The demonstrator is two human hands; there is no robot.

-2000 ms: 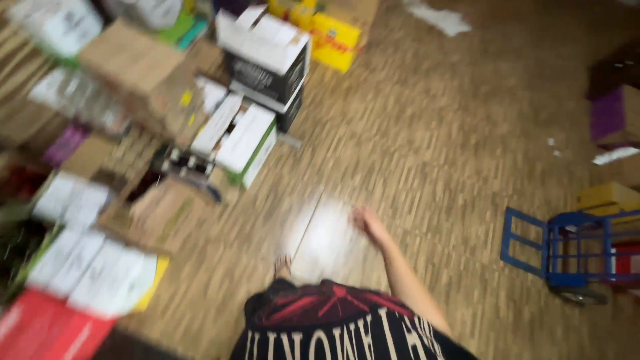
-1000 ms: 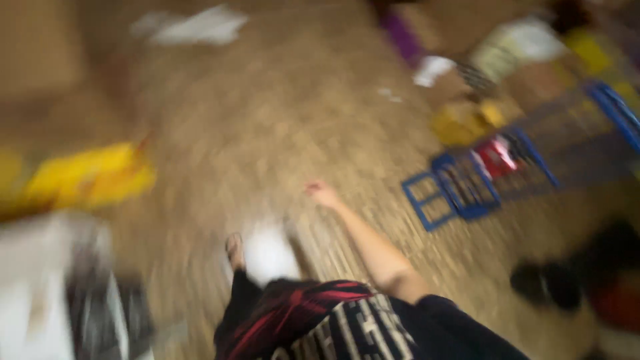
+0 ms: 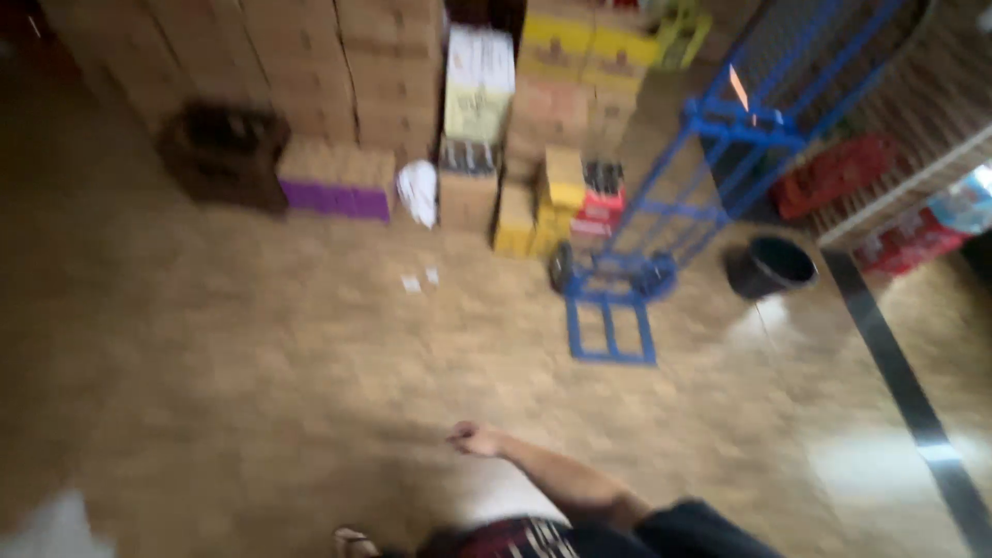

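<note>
My right hand [image 3: 474,439] hangs over the wood-patterned floor at the lower middle of the head view, blurred, its fingers partly curled. Nothing shows in it, but the blur hides whether the fingers are apart. My left hand is out of the picture. A blue metal hand truck [image 3: 611,329] stands upright beyond my right hand, up and to the right, apart from it. Below the hand are my dark shirt with light lettering and one sandalled foot [image 3: 355,542].
Stacked cardboard cartons [image 3: 302,70] line the back. Before them are a purple-sided box [image 3: 333,200], a white bag [image 3: 419,192] and yellow boxes [image 3: 515,225]. A dark bucket [image 3: 771,267] stands right of the hand truck. Paper scraps [image 3: 411,284] lie on the floor.
The view has swung strongly to the right, bringing the hand truck, stacked cartons and bucket into fuller sight. The white boxes and yellow packages seen earlier at the left have left the picture.
</note>
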